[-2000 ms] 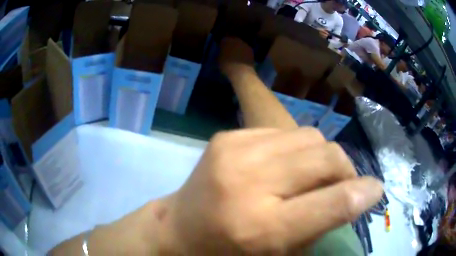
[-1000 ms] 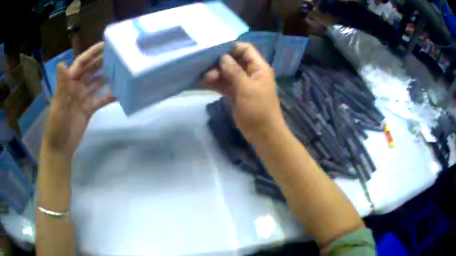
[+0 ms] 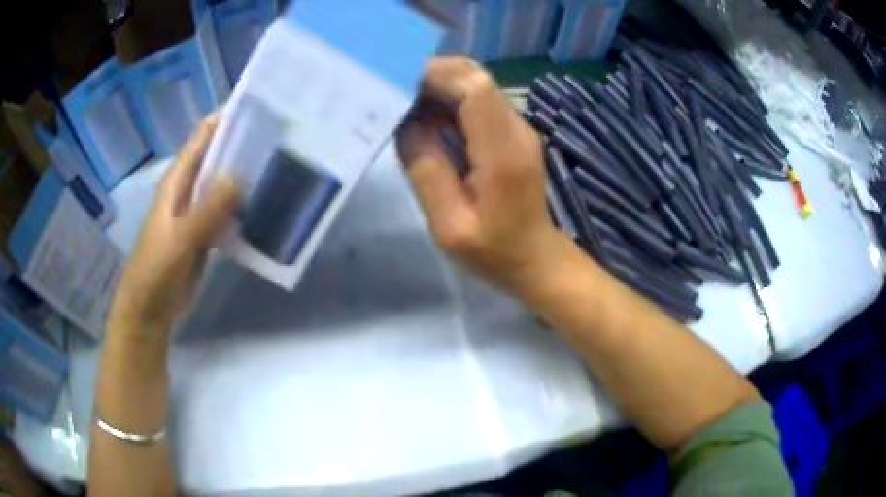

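Observation:
A light blue and white retail box [image 3: 325,112] is held tilted above the table at the upper left of centre. A dark product picture shows on its white side. My left hand [image 3: 185,214] grips the box at its left edge, with a bracelet on the wrist. My right hand [image 3: 481,160] is at the box's right edge, fingers curled; its fingertips are dark and blurred, so whether it touches or holds the box is unclear.
A loose pile of black tubes [image 3: 651,175] lies on the white-covered table [image 3: 389,408] at the right. A small red-yellow item [image 3: 798,191] and clear plastic film [image 3: 777,92] are beyond it. Standing cartons [image 3: 107,121] line the back and left. Something blue [image 3: 801,427] is at the lower right.
The box has turned and tilted, its dark picture now lower and facing me. My left hand has closed on its left side. The view has shifted, showing more of the tubes.

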